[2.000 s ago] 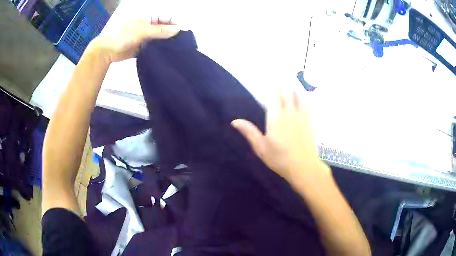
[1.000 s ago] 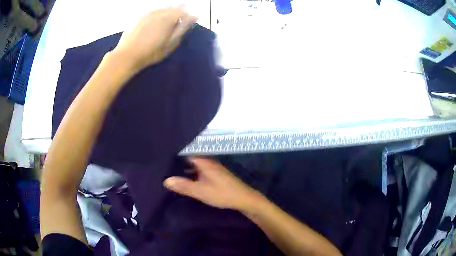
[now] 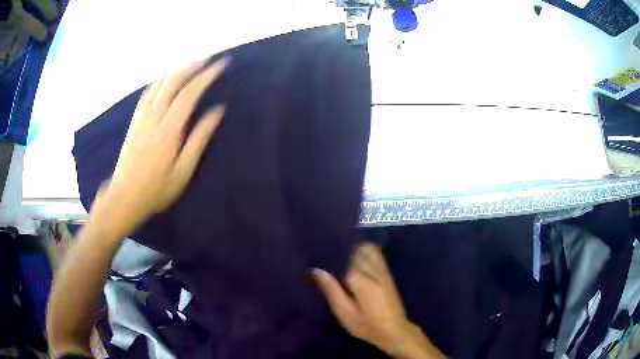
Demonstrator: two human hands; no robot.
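Observation:
A large dark garment panel [image 3: 281,140] lies flat on the white machine table, right side up, and hangs over the front edge. Its far right corner is at the presser foot [image 3: 352,31]; whether the foot is down on it I cannot tell. My left hand [image 3: 165,133] lies on the panel's left part, blurred, fingers apart. My right hand [image 3: 365,294] is at the panel's right edge below the table edge, thumb on top and the other fingers partly hidden, blurred; its grip is unclear.
A measuring tape [image 3: 491,203] runs along the table's front edge. A blue round part [image 3: 405,19] is right of the presser foot. Dark and grey cloth bundles [image 3: 582,259] hang at right. Loose dark and pale pieces [image 3: 133,308] lie at lower left. A blue basket [image 3: 15,91] is at far left.
The panel has moved from the table's left part to the presser foot and is spread flatter. My left hand has moved down and left, my right hand right and slightly down.

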